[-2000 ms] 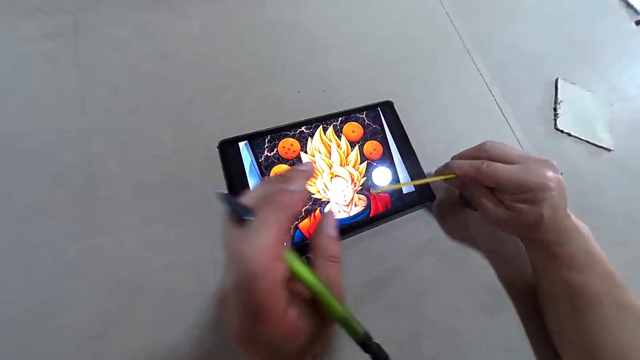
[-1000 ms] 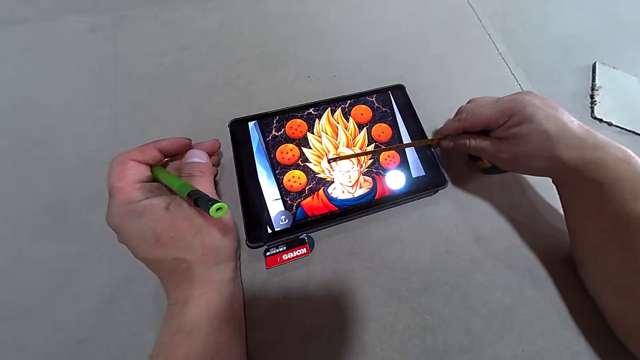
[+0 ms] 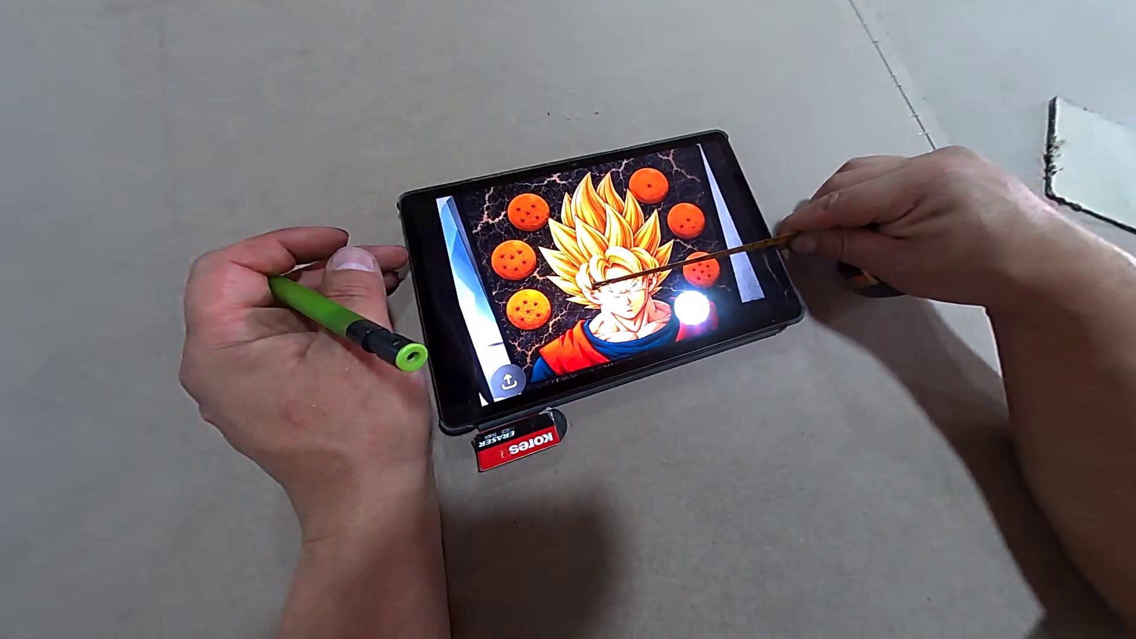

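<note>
A tablet [image 3: 577, 390] in a dark case lies on a flat grey surface, its lit screen showing a drawn figure with spiky yellow hair and several orange balls. My left hand [image 3: 311, 346], left of the tablet, holds a green and black pen-like tool [image 3: 333, 315], its flat end toward the tablet. On the right, my right hand [image 3: 905, 222] pinches a thin yellow strip [image 3: 710, 256], which looks like a tape measure's blade and reaches across the screen to the figure's forehead. A dark object [image 3: 865, 282] shows partly under that hand.
A Kores eraser [image 3: 519, 442] in a red and black sleeve touches the tablet's lower edge. At the far right lies a pale board piece [image 3: 1096, 164] with a ragged dark edge. A thin seam line [image 3: 892, 75] runs over the grey surface at upper right.
My left hand, blurred over the tablet two seconds ago, has moved to its left side with the green tool. The yellow strip now reaches farther across the screen than it did then.
</note>
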